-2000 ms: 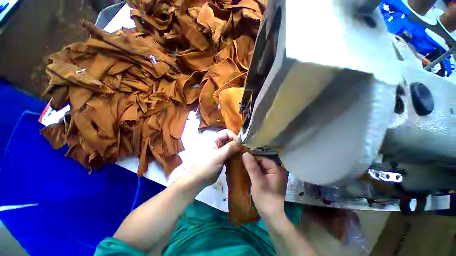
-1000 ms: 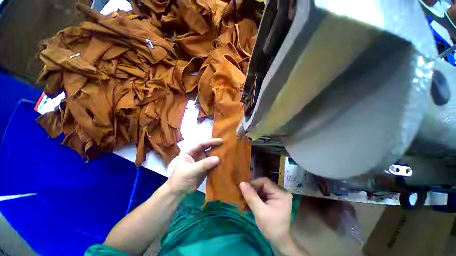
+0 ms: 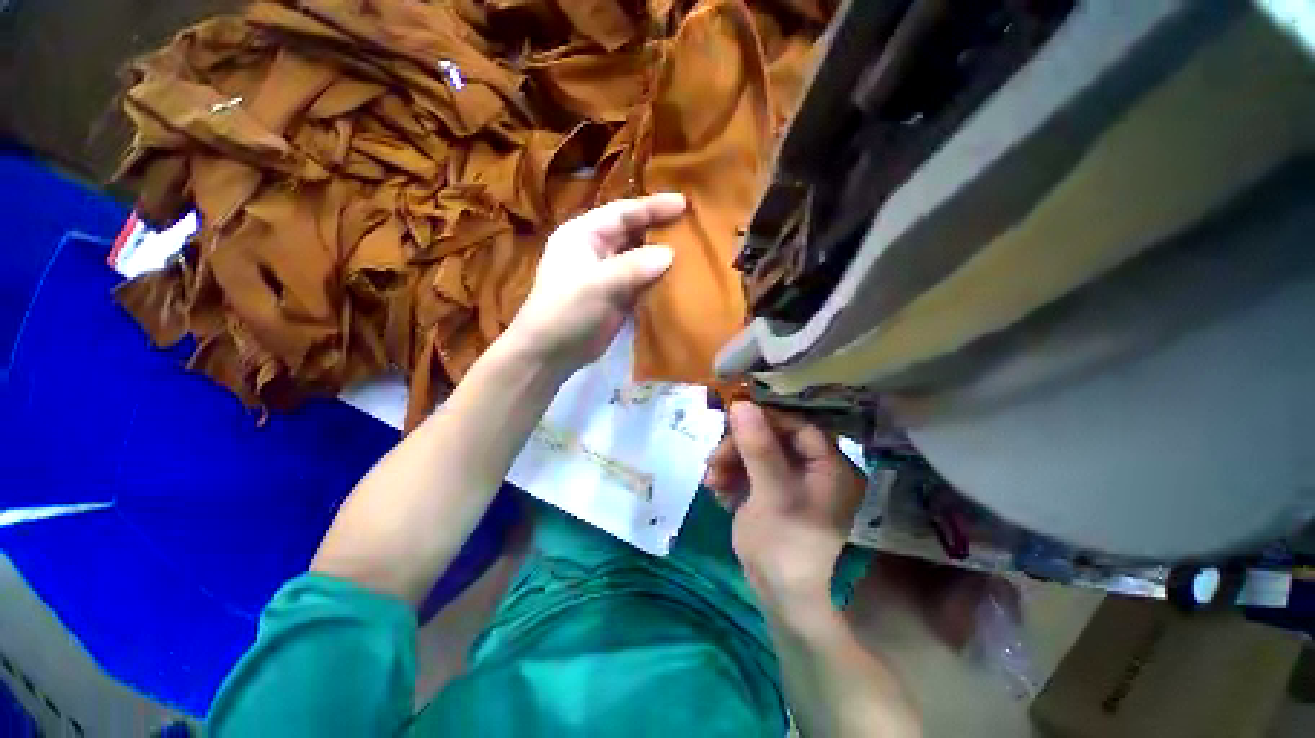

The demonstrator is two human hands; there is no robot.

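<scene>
A rust-brown fabric piece [image 3: 700,296] lies beside the open end of the pale grey sewing machine head [image 3: 1096,332], its lower edge near the needle area. My left hand [image 3: 599,274] is on the piece's left side, thumb and fingers apart; whether it grips the fabric is unclear. My right hand [image 3: 786,483] has its fingertips at the piece's lower right corner, under the machine head, pinching a small brown bit there. The needle and presser foot are mostly hidden. A large crumpled pile of brown pieces [image 3: 346,216] lies beyond and left of my left hand.
The white work sheet [image 3: 613,461], with dark specks, shows below the fabric. A large blue bin or bag [image 3: 188,505] is at left. A cardboard box [image 3: 1175,670] is at lower right. The machine head fills the right side and overhangs my right hand.
The piece has moved away from me, up beside the machine head. My left hand has moved up along it, and my right hand up to its lower corner. The machine looks closer.
</scene>
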